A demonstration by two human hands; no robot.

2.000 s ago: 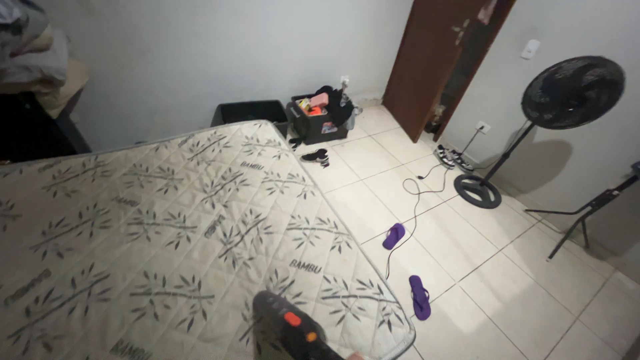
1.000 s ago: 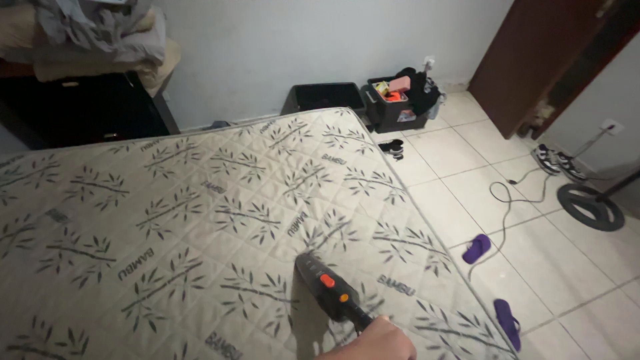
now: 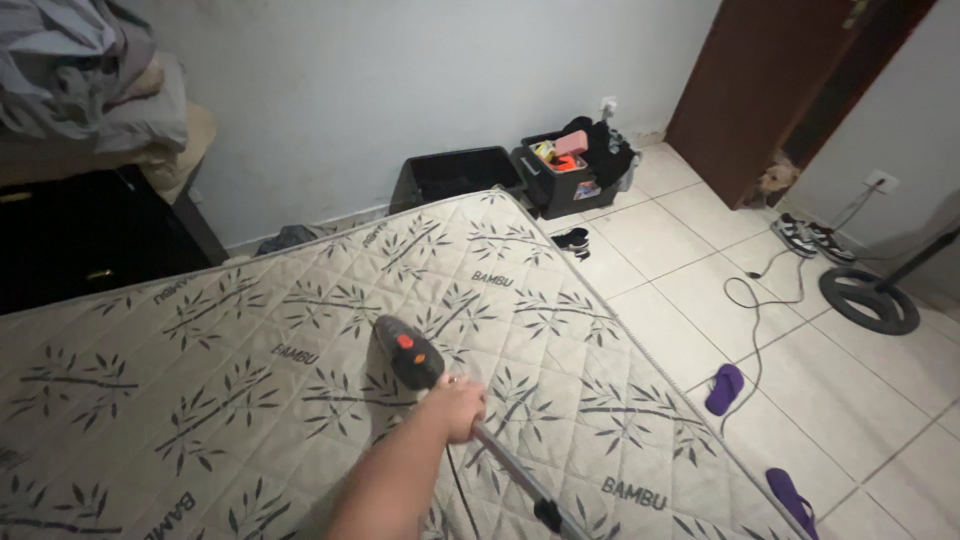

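Note:
My left hand (image 3: 457, 405) is closed around the narrow end of a dark appliance (image 3: 409, 352), which looks like a stick vacuum cleaner. It has a red and an orange button, and its rounded end is over the middle of the mattress (image 3: 525, 345), whose cover bears a bamboo print. Whether it touches the cover cannot be told. From the hand a grey metal tube (image 3: 517, 465) with a black fitting runs to the lower right edge. A thin dark cord hangs below the hand. My right hand is out of view.
Past the mattress stand a black bin (image 3: 461, 169) and a filled box (image 3: 559, 176). Bedding (image 3: 97, 90) lies heaped at left. On the floor are purple flip-flops (image 3: 724, 390), sneakers (image 3: 814, 236), a cable (image 3: 757, 337) and a fan base (image 3: 870, 300). A dog (image 3: 776, 176) peeks by the door (image 3: 757, 82).
The view has swung left since the first frame. My left hand, cut off at the lower edge a second ago, now shows with its forearm, farther up in view with the appliance; the tube now shows.

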